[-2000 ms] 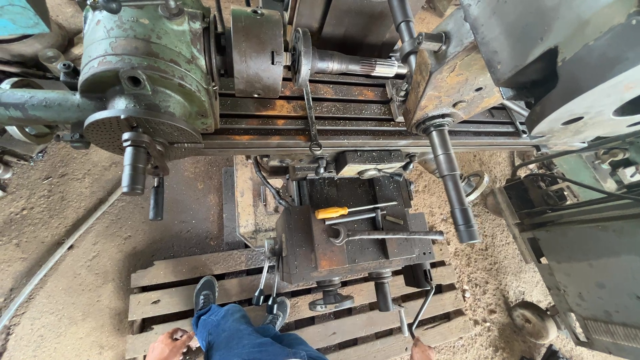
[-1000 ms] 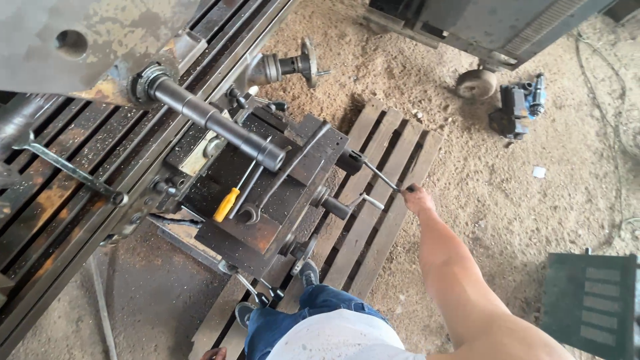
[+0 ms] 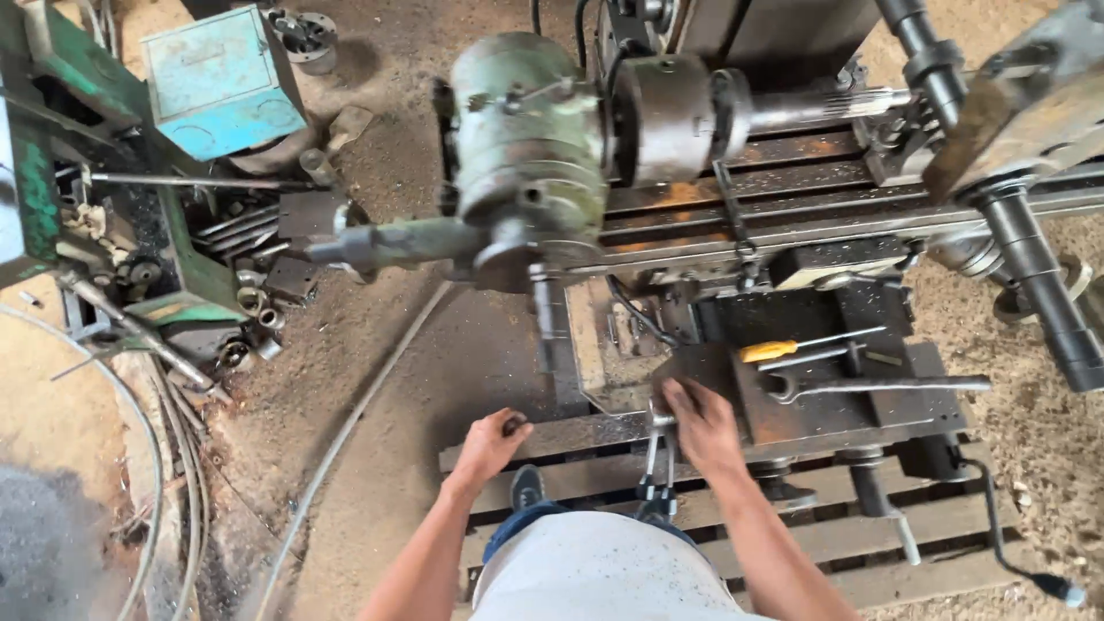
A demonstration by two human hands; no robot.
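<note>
My left hand (image 3: 496, 444) is held in the air over the wooden pallet, its fingers curled; whether something small is in them I cannot tell. My right hand (image 3: 703, 423) is at the left end of the milling machine's knee (image 3: 811, 423), beside two control levers (image 3: 660, 457), fingers partly bent; its grip is unclear. On the knee lie a yellow-handled screwdriver (image 3: 769, 350), a metal rod and an open-end wrench (image 3: 888, 385). Above, a dividing head (image 3: 530, 147) with a chuck (image 3: 664, 119) bears a splined shaft (image 3: 819, 108) along the slotted table.
A crank handle (image 3: 992, 509) sticks out at the lower right over the pallet (image 3: 888, 548). The machine's arbor (image 3: 1035, 276) hangs at the right. On the left stand a blue metal box (image 3: 211, 82) and a green frame with scrap metal; hoses (image 3: 185, 483) lie on the floor.
My right hand has left the crank handle, where it was a second ago, and is now by the knee's left end. My left hand has come up into fuller view. The view has swung left.
</note>
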